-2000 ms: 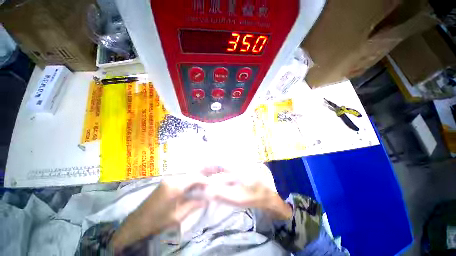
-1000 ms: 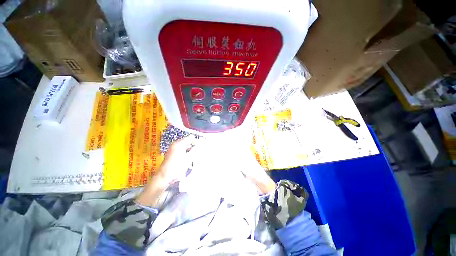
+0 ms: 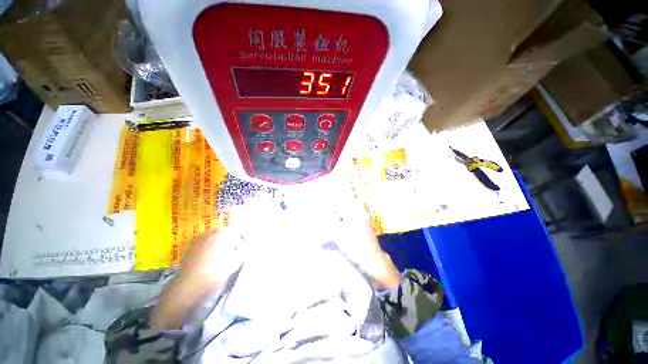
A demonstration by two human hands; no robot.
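Observation:
A white garment (image 3: pixel 291 298) lies over my lap and up onto the table edge below the white and red button machine (image 3: pixel 291 92), whose red digits read 351. My left hand (image 3: pixel 202 266) is at the garment's left side, its fingers washed out by the lamp glare. My right hand (image 3: pixel 369 252) is at the garment's right side, its fingertips also lost in glare. Small dark snap parts (image 3: pixel 245 193) lie in a pile left of the machine head. A smaller scatter of parts (image 3: pixel 401 173) lies on the right tape. The press point is hidden by glare.
Yellow-black pliers (image 3: pixel 477 167) lie at the right table end. A blue bin (image 3: pixel 508 277) stands right of my lap. Grey-white garments (image 3: pixel 67 320) are heaped at lower left. A small white box (image 3: pixel 65 140) sits at the left table end. Cardboard boxes (image 3: pixel 490 64) stand behind.
The display went from 350 to 351. My left hand moved from the snap pile back down and left to the garment. The view shifted slightly.

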